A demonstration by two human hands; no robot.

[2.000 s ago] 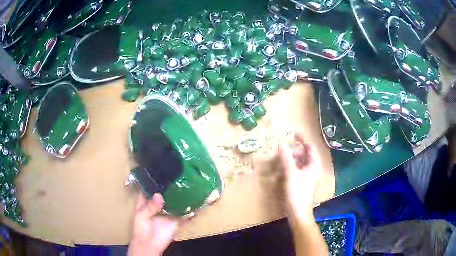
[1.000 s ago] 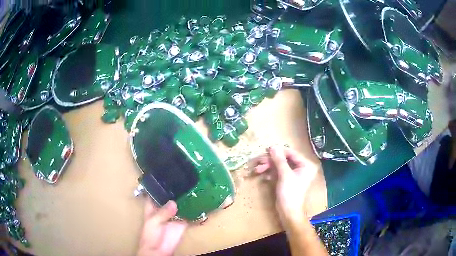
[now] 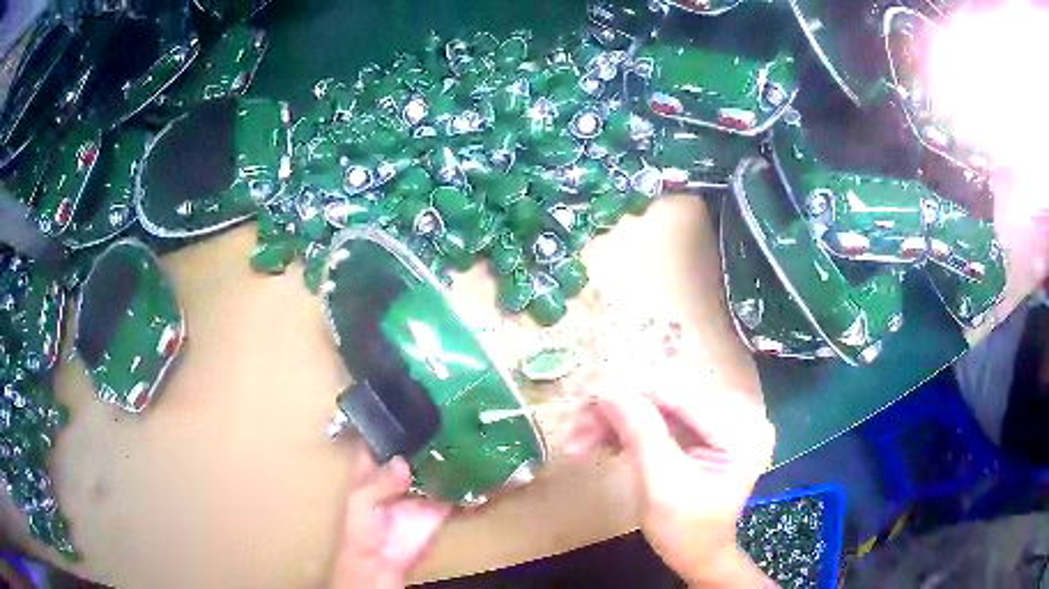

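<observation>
My left hand [image 3: 393, 518] holds a glossy green car body shell [image 3: 460, 380] by its lower left end. The shell has a silver rim and a black area, and a black block [image 3: 389, 421] with a silver tip projects at its left. My right hand [image 3: 679, 460] is right of the shell, fingertips pinched on a thin pale stick [image 3: 503, 414] whose tip reaches the shell's right side. A pale-green oval dish [image 3: 550, 364] lies on the tan board between shell and heap.
Small green-and-chrome parts [image 3: 483, 150] are heaped behind the shell. More shells lie at left [image 3: 129, 324] and are stacked at right [image 3: 794, 265]. A blue bin [image 3: 837, 535] of small parts is below the table edge. Bright glare covers the upper right.
My right hand moved from the dish to the held shell, bringing the stick against its side. The held shell has tilted, showing more of its side.
</observation>
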